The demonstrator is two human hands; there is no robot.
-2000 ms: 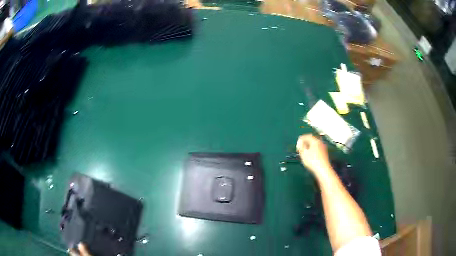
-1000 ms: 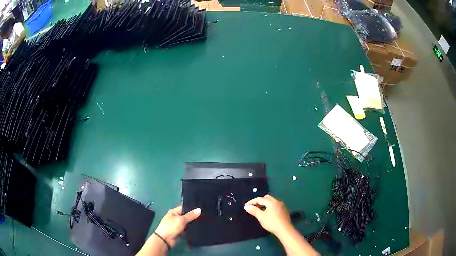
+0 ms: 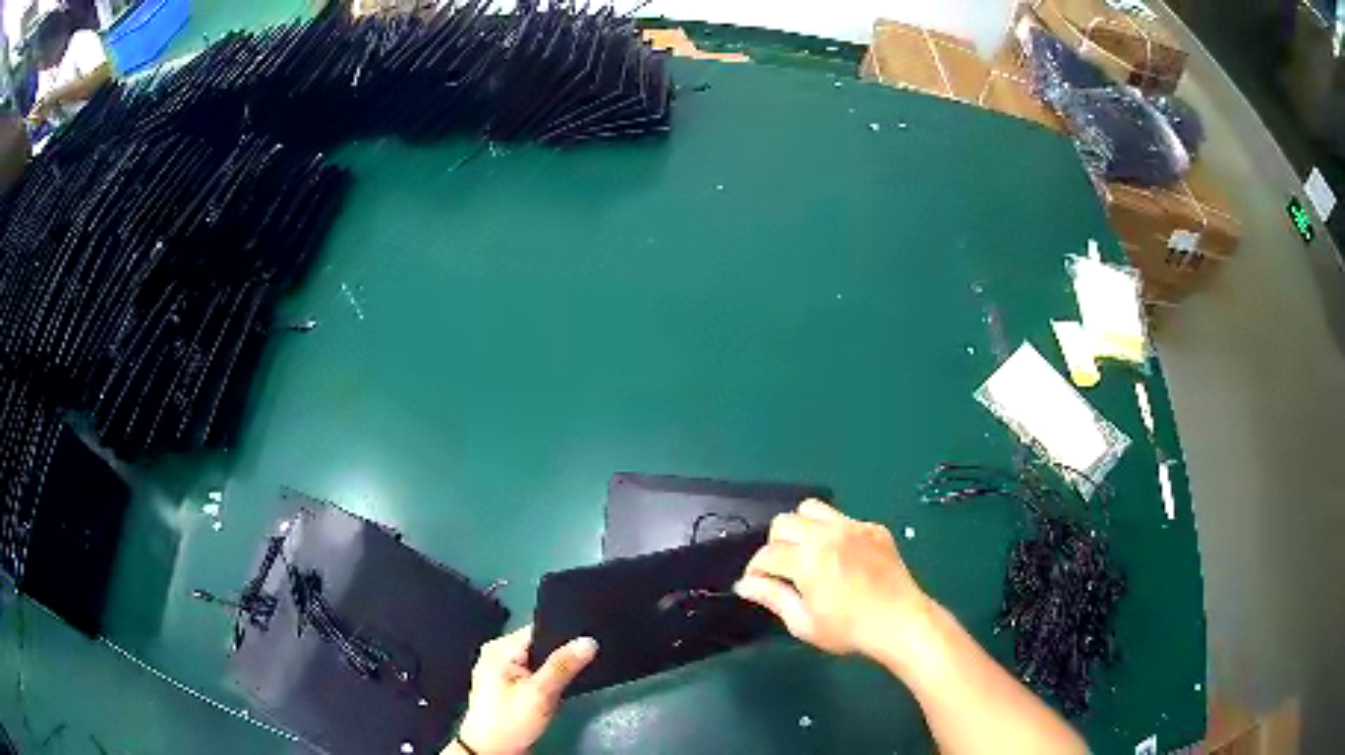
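A black panel (image 3: 627, 612) is held tilted above the table at the front centre. My left hand (image 3: 519, 689) grips its left end, thumb on top. My right hand (image 3: 833, 578) is at its right part, fingers pinched together near a thin wire; what the fingertips hold is too small to tell. Another black panel (image 3: 649, 512) lies flat behind it, its rounded centre outline partly covered. A cabled panel (image 3: 428, 605) lies at the front left with coiled black cable (image 3: 328, 623) on top.
Cabled panels (image 3: 162, 280) lean in overlapping rows at left and far left. A black cable pile (image 3: 1062, 605) lies at right, with clear bags with white contents (image 3: 1050, 410) beyond. Cartons (image 3: 1173, 236) stand past the far right edge. A person's sleeve (image 3: 81, 62) shows far left.
The held panel has tilted up, its right end raised. My right hand has moved up and right onto the panel's right part. The view has shifted slightly.
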